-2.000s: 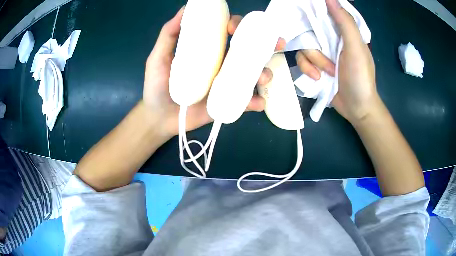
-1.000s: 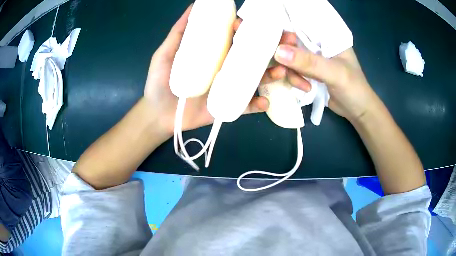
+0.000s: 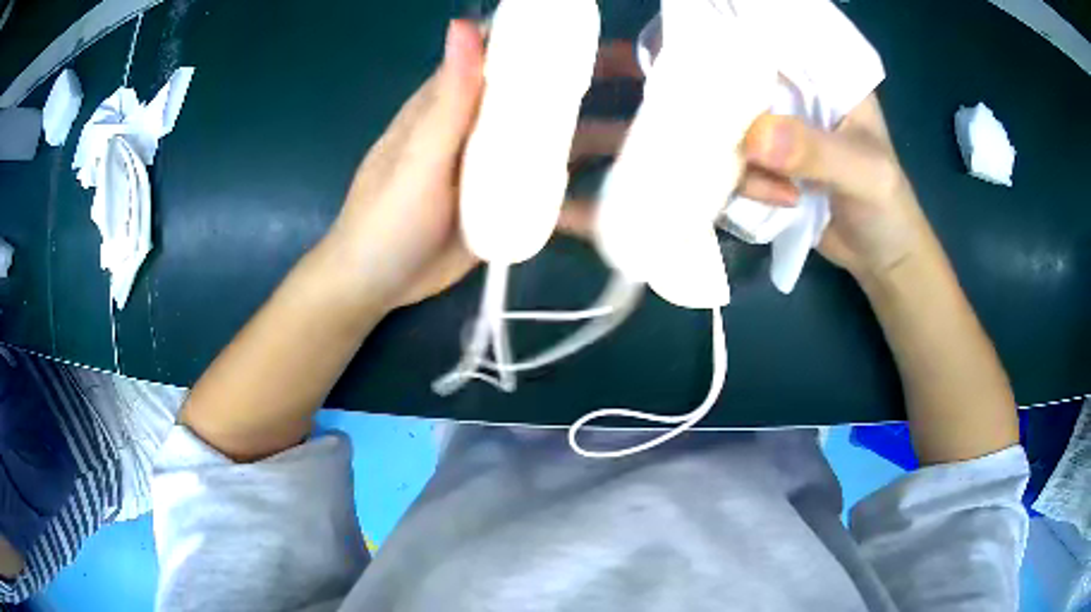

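My left hand [image 3: 413, 179] holds a cream-white corded unit [image 3: 526, 144] upright, cord end toward me; the fingers show behind it. My right hand [image 3: 855, 179] holds a second corded unit [image 3: 676, 167], slightly blurred, with its thumb at the unit's right side, and a white wiping cloth [image 3: 826, 60] in the same hand. A third unit [image 3: 696, 281] lies on the worktop, mostly hidden behind the second, its looped cord [image 3: 718, 359] hanging over the near edge. The cords of the two held units cross between them.
A crumpled wipe [image 3: 985, 144] lies at the right on the dark green worktop [image 3: 263, 191]. Folded white cloths [image 3: 123, 203] and a small white piece [image 3: 62, 110] lie at the left. A person's striped sleeve [image 3: 72, 478] shows at the lower left.
The second unit has moved right, away from the first, and now covers more of the unit on the worktop. My left hand and its unit have shifted right, and the unit is more upright.
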